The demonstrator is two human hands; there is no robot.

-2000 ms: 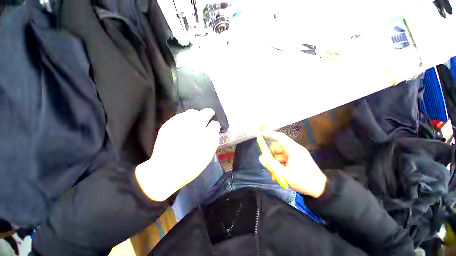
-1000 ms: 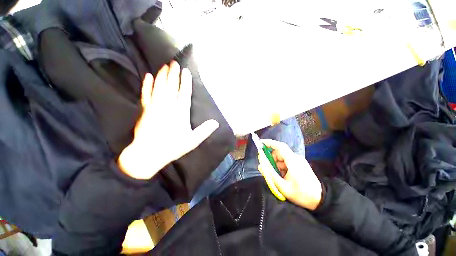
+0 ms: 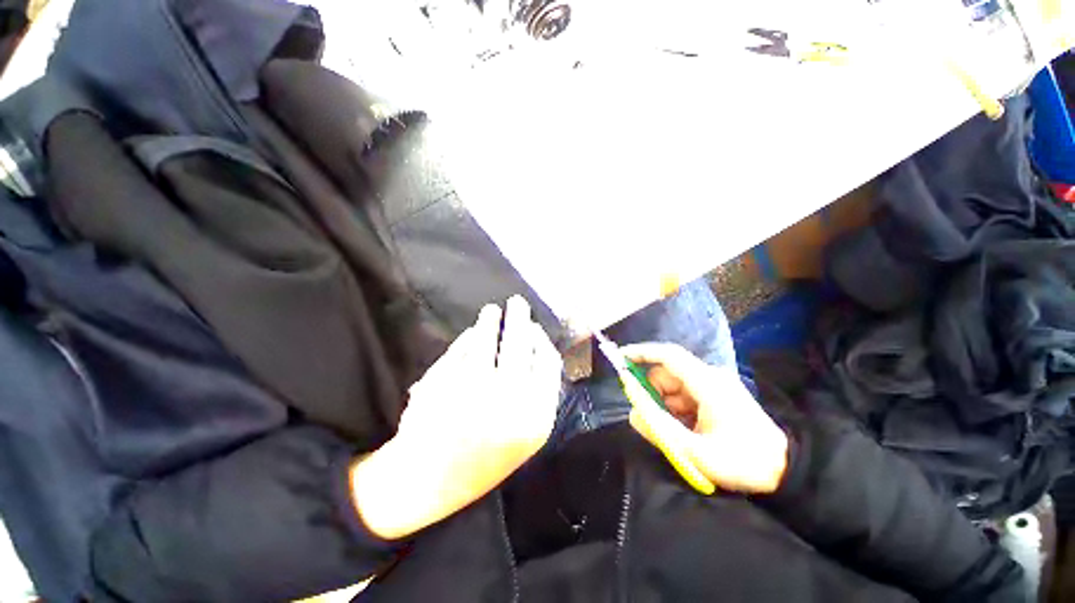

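The dark garment (image 3: 236, 253) is draped over the left of the table, with navy cloth outside and a plain black-brown inner side. My left hand (image 3: 472, 418) lies palm down over its near edge, fingers extended; whether it grips the cloth I cannot tell, as glare washes out the hand. My right hand (image 3: 713, 424) holds scissors (image 3: 690, 469) with a yellow and a green handle loop. The blades point up and left to the table's near corner, beside my left fingertips. Their tips are hard to see.
The white machine table (image 3: 660, 153) is overexposed. A round metal part (image 3: 542, 17) shows at the top. Small snips (image 3: 823, 52) and a dark tool (image 3: 767, 44) lie near the back. A dark garment pile (image 3: 943, 353) is at right, a thread cone (image 3: 1023, 536) below it.
My left hand has moved from spread flat on the garment down and right to its near edge. My right hand with the scissors has shifted slightly right. The garment's folds have moved left.
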